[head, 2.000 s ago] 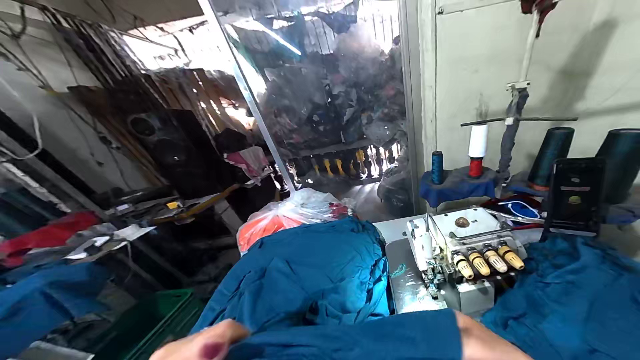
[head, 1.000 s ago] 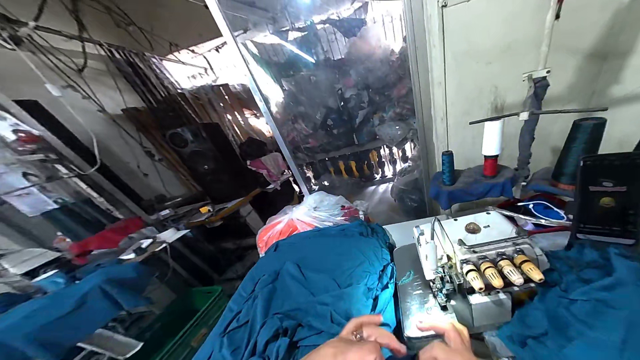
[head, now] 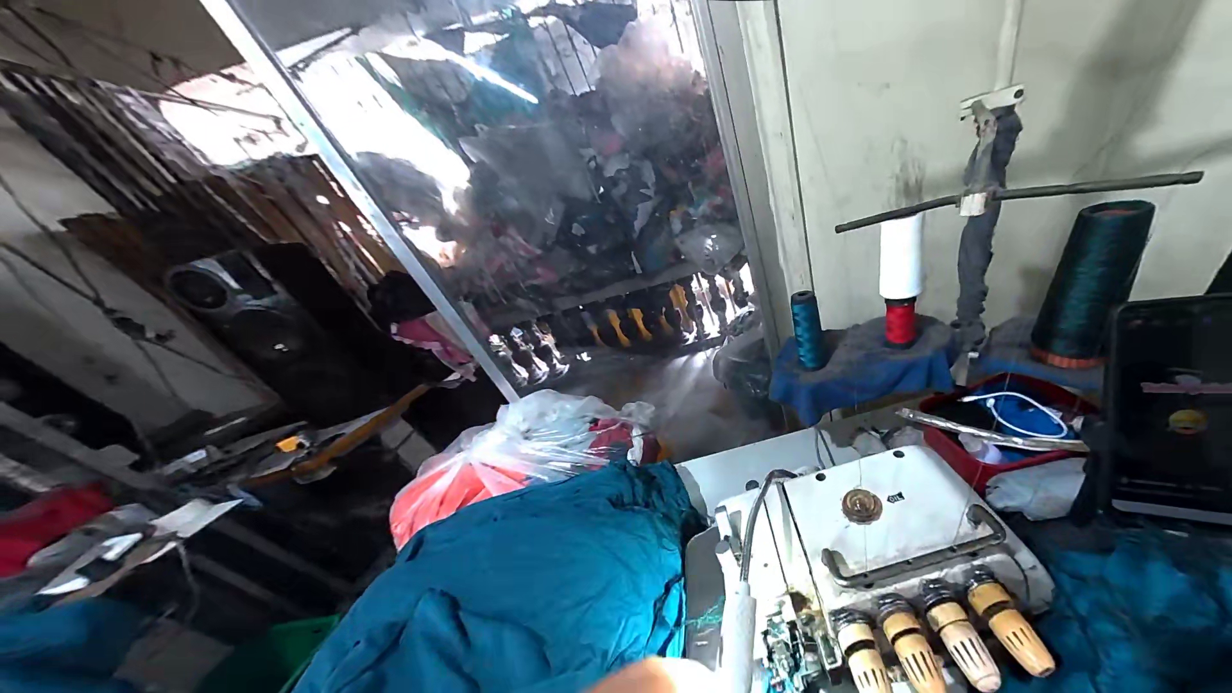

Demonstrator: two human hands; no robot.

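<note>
Part of one hand (head: pixel 659 677) shows at the bottom edge, blurred, over the teal fabric and just left of the overlock sewing machine (head: pixel 905 520). Which hand it is, and whether it holds anything, cannot be told; the other is out of view. A heap of teal fabric (head: pixel 539 558) lies left of the machine. The machine has a white body and several tan tension knobs (head: pixel 1011 626) along its front. More teal fabric (head: pixel 1126 597) lies to its right.
Behind the machine stand a blue thread spool (head: pixel 808 332), a white cone on a red one (head: pixel 900 265) and a dark green cone (head: pixel 1095 279). A red tray (head: pixel 972 467) and a phone or tablet (head: pixel 1169 414) are at right. A plastic bag (head: pixel 539 443) sits behind the fabric.
Two hands were in view at the bottom a second ago; now only part of one shows. Two seconds ago they were apart with teal fabric between them. The view has shifted.
</note>
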